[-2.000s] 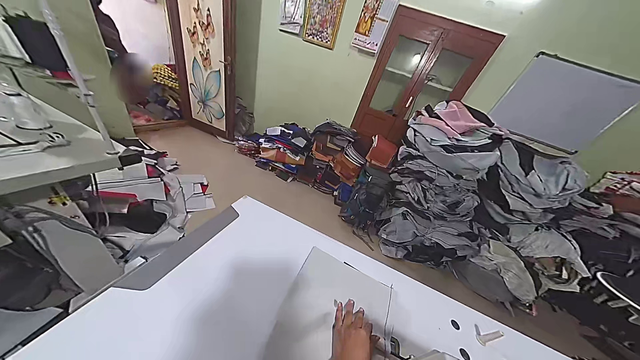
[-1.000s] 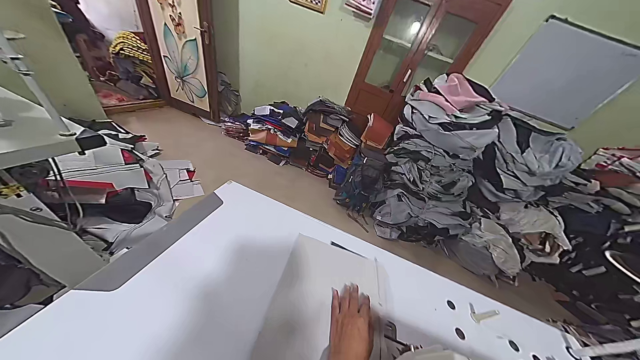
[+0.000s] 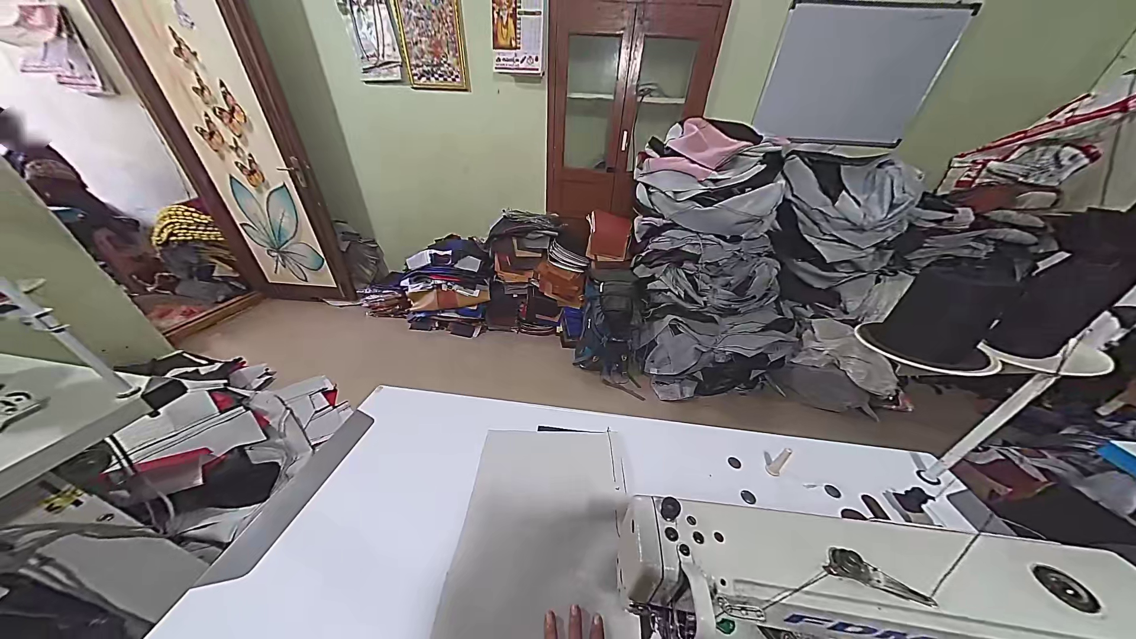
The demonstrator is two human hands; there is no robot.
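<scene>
A flat grey sheet of material (image 3: 532,515) lies on the white sewing table (image 3: 408,444), its right edge beside the head of a white industrial sewing machine (image 3: 852,550). A line of thread or stitching runs near the sheet's far right corner. At the bottom edge of the view, the fingertips of my left hand (image 3: 573,623) rest flat on the sheet, slightly apart, just left of the needle area. The rest of that hand is cut off by the frame. My right hand is not in view.
Black thread cones (image 3: 941,311) stand on a stand at the right. Grey fabric (image 3: 719,257) is heaped beyond the table, beside stacked brown and blue pieces (image 3: 448,284). Scraps (image 3: 213,435) lie left, under another machine table (image 3: 53,417). A person (image 3: 53,177) is in the doorway.
My left hand has moved down the sheet, away from its far edge, leaving only fingertips in view. The view has turned, showing more of the sewing machine and thread cones.
</scene>
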